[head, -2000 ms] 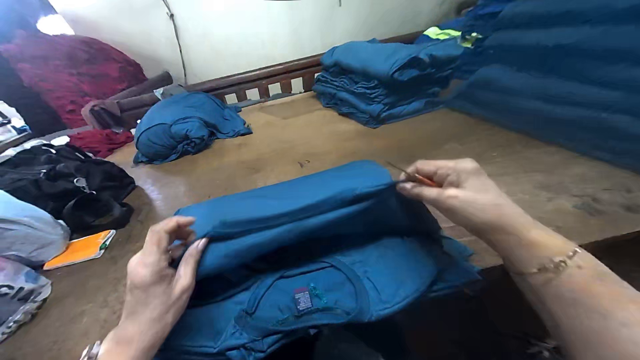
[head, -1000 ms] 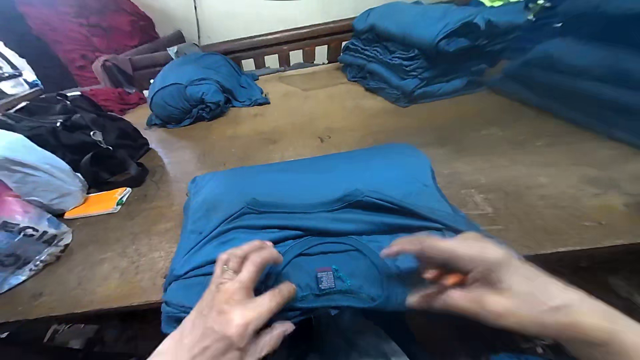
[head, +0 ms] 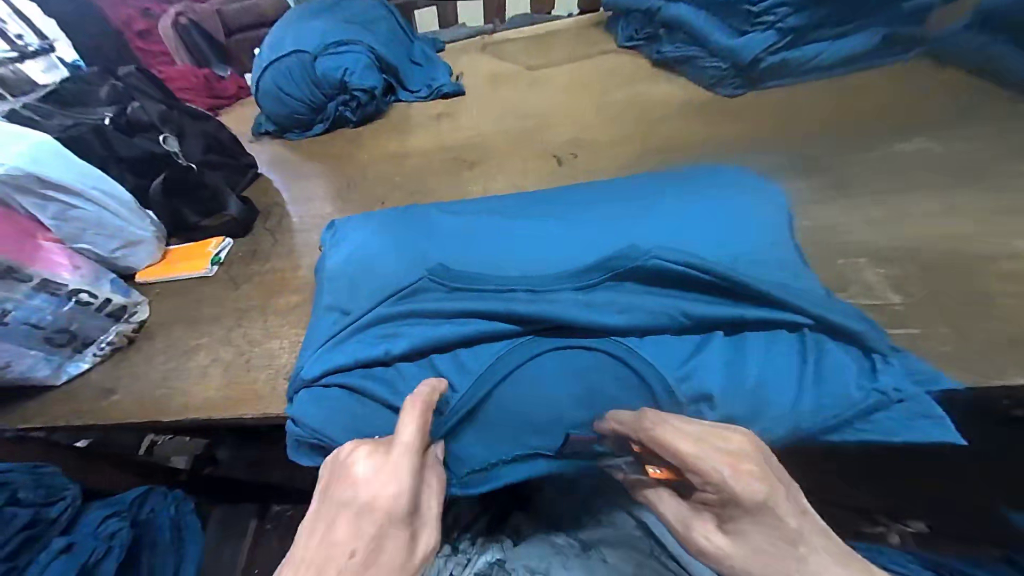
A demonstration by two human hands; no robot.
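Note:
A blue knit shirt lies in a flat layered stack at the front edge of the wooden table, its round neckline facing me. At the left side of the neckline, my left hand rests with the index finger on the fabric; its other fingers are curled and partly hidden. On the right of the neckline, my right hand has fingertips near the label area and holds a small orange-handled tool, mostly hidden in the palm. The tool's kind cannot be told.
A bundled blue garment sits at the back left, and a pile of folded blue garments at the back right. A black bag, an orange notebook and plastic bags lie left. More blue cloth is below the table edge.
The raised fold of blue cloth from two seconds ago now lies flat, with a second neckline edge showing. Both hands have come to the near neckline. The view has tilted down.

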